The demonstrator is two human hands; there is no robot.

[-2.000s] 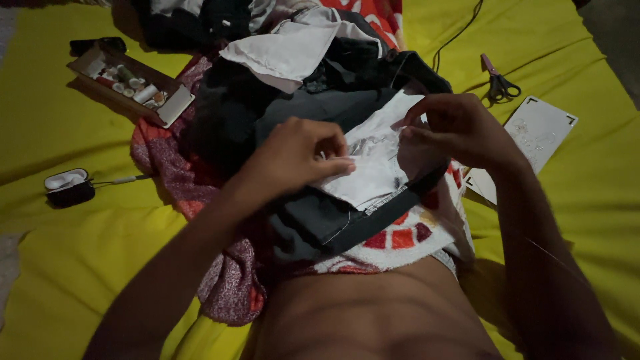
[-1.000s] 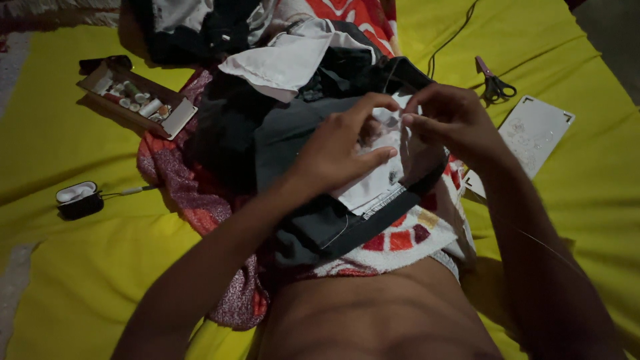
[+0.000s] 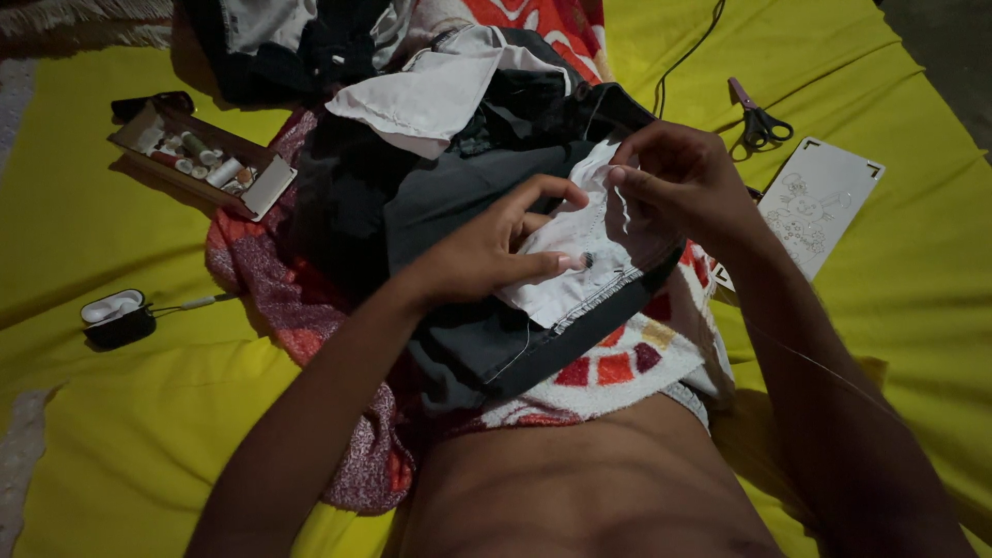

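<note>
A dark garment (image 3: 465,205) lies over my lap, with a piece of white lining fabric (image 3: 562,298) turned out on it. My left hand (image 3: 511,244) rests on the white fabric, thumb and fingers apart, the thumb tip by a small dark spot. My right hand (image 3: 674,178) pinches the fabric's upper right edge between thumb and forefinger. A loose white strip hangs just below those fingertips. A thin thread (image 3: 821,364) runs across my right forearm. Whether a needle is in my right fingers cannot be told.
An open box with thread spools (image 3: 267,190) and an earbud case (image 3: 120,329) lie left on the yellow sheet (image 3: 155,411). Scissors (image 3: 759,128) and a white board with a rabbit drawing (image 3: 825,194) lie right. A patterned towel (image 3: 604,387) is under the garment.
My left hand has drawn back to the left from beside my right hand, uncovering more of the white fabric. My right hand stays at the fabric's upper right.
</note>
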